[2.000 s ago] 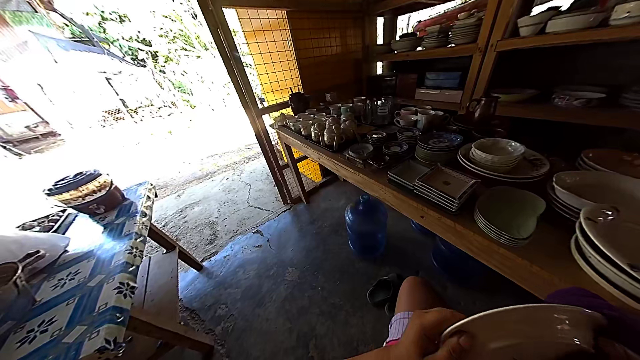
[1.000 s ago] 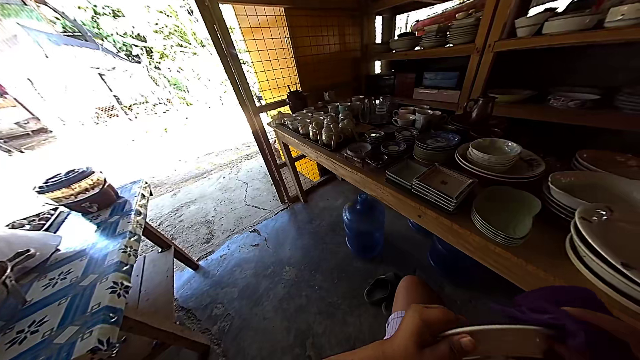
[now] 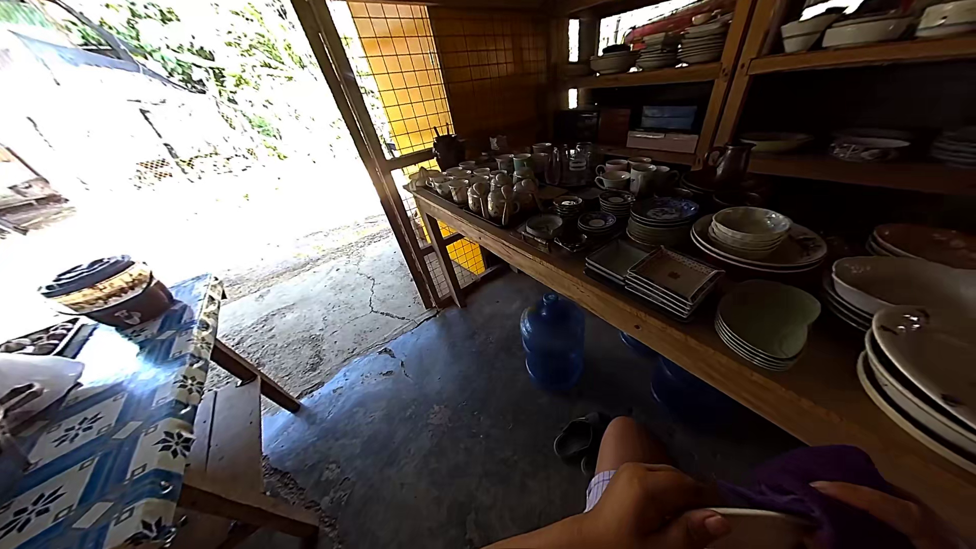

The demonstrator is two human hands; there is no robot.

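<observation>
At the bottom of the head view, my left hand [image 3: 648, 503] grips the rim of a pale ceramic dish [image 3: 755, 526], thumb on top. My right hand [image 3: 877, 507] holds a bunched purple cloth [image 3: 808, 484] against the dish's right side. The dish's lower part is cut off by the frame. Just beyond my hands, on the wooden table, are a stack of green leaf-shaped plates [image 3: 768, 320], a stack of square plates [image 3: 672, 276] and large oval plates [image 3: 926, 366]. Small bowls [image 3: 751, 229] sit on wide round plates behind them.
The wooden table's front edge [image 3: 610, 313] runs diagonally past my hands. Blue water jugs [image 3: 553, 343] stand on the floor beneath it, near a dark shoe [image 3: 581, 436]. Cups [image 3: 614, 180] crowd its far end. Shelves [image 3: 862, 57] hold more dishes. A cloth-covered table [image 3: 114, 427] and wooden bench [image 3: 229, 442] stand left.
The purple cloth shows more above the dish than two seconds ago, and my right hand has come into clearer view on it. The dish has dropped lower in the frame.
</observation>
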